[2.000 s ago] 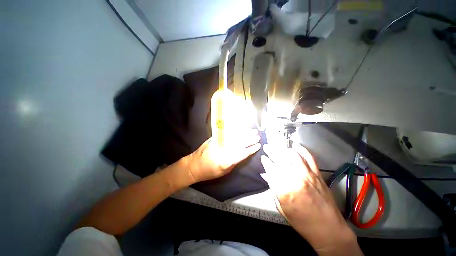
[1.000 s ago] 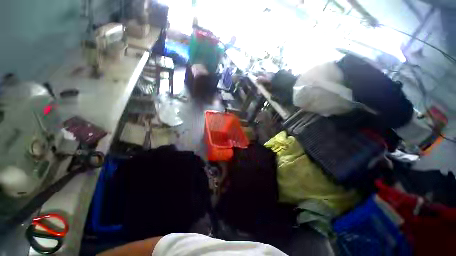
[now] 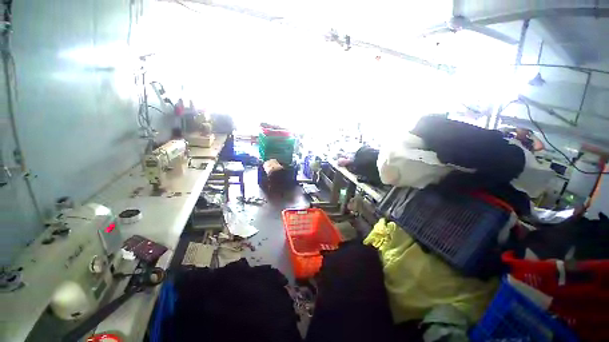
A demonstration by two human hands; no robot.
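Note:
Neither of my hands is in view. The cream-white sewing machine (image 3: 87, 250) stands at the lower left with a lit red display. The dark strip (image 3: 100, 312) runs diagonally to a dark round part (image 3: 156, 275) by the table edge. Only the top of the red scissors handle (image 3: 105, 338) shows at the bottom rim. A maroon card or case (image 3: 148, 249) lies on the table beside the machine. A black cloth pile (image 3: 230, 300) lies below the table edge, partly in a blue container (image 3: 162, 320). The needle area is hidden.
An orange basket (image 3: 288, 244) stands on the floor between the table row and piled goods. On the right are a yellow bag (image 3: 434, 280), a dark blue crate (image 3: 451, 227), a red basket (image 3: 561, 294) and a blue crate (image 3: 521, 317). Another machine (image 3: 167, 157) stands farther back.
The view has swung from the needle area to the aisle, then tilted up. Both hands, earlier at the cloth, are out of view. The forearm and white sleeve have also left the picture.

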